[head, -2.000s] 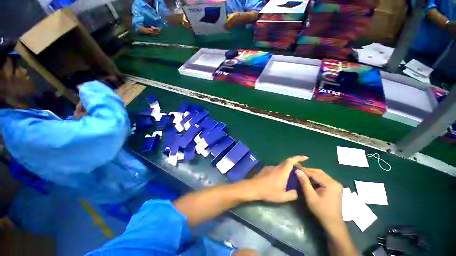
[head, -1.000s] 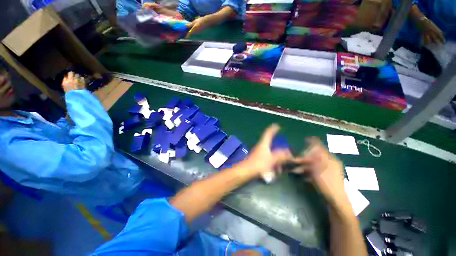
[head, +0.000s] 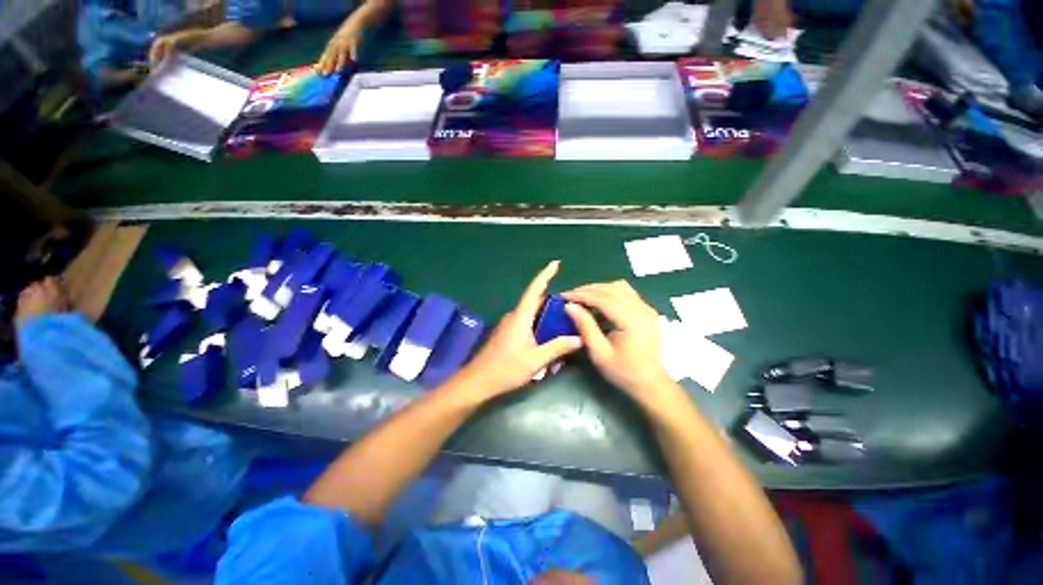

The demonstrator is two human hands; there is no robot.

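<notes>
A small blue carton (head: 555, 321) is held upright between my hands above the green bench. My left hand (head: 511, 344) grips it from the left, with the index finger raised. My right hand (head: 621, 333) has its fingers on the carton's top and right side. The carton's lower part is mostly hidden by my fingers. Several blue cartons with white flaps (head: 300, 314) lie piled to the left of my hands. White cards (head: 709, 311) lie just right of my right hand, one partly hidden by it. Black accessories (head: 801, 402) lie clustered further right.
A white loop (head: 711, 248) lies beside another white card (head: 658, 255). Behind a raised rail (head: 435, 214), open white trays (head: 626, 112) and printed lids (head: 495, 109) stand on the conveyor. A slanted metal post (head: 841, 109) rises at right. People in blue work at left and across the line.
The view has turned to the right. My hands were apart and blurred one second ago; they are now together around the blue carton. A person's hand across the line is now at a printed lid.
</notes>
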